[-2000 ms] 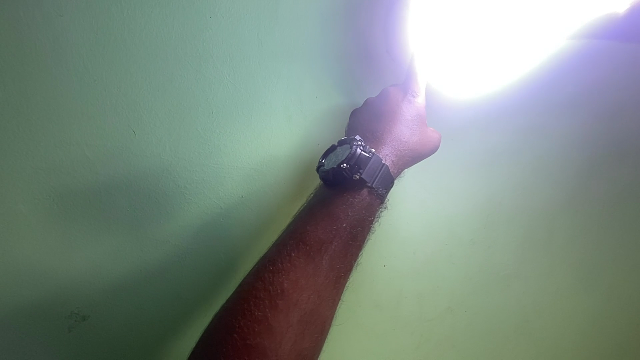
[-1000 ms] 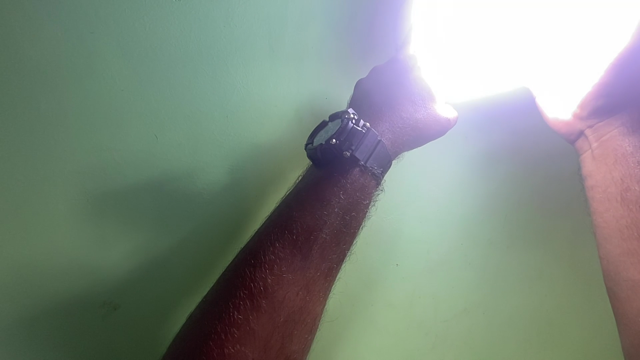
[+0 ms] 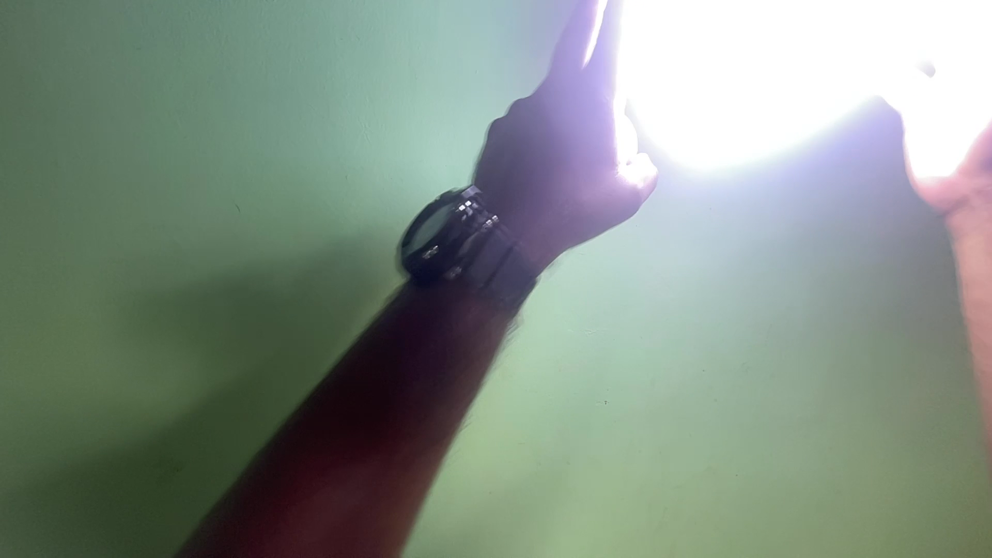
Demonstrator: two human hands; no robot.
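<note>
A glaring white light (image 3: 759, 70) fills the upper right of the head view and washes out its own outline. My left hand (image 3: 554, 147), with a dark wristwatch (image 3: 446, 236) on the wrist, reaches up along the light's left side. Its fingers run toward the top edge, and the thumb tip is lit beside the glow. Whether it grips anything cannot be seen. At the right edge my right hand (image 3: 945, 147) is raised at the light's other side, its fingers lost in the glare.
A green painted wall (image 3: 697, 372) stands behind both arms, with a few small marks on it. Shadows fall on the wall to the left of my left forearm.
My right hand, at most partly visible at the upper right edge two seconds ago, came in beside the light. My left hand's fingers now extend upward more visibly than one second ago.
</note>
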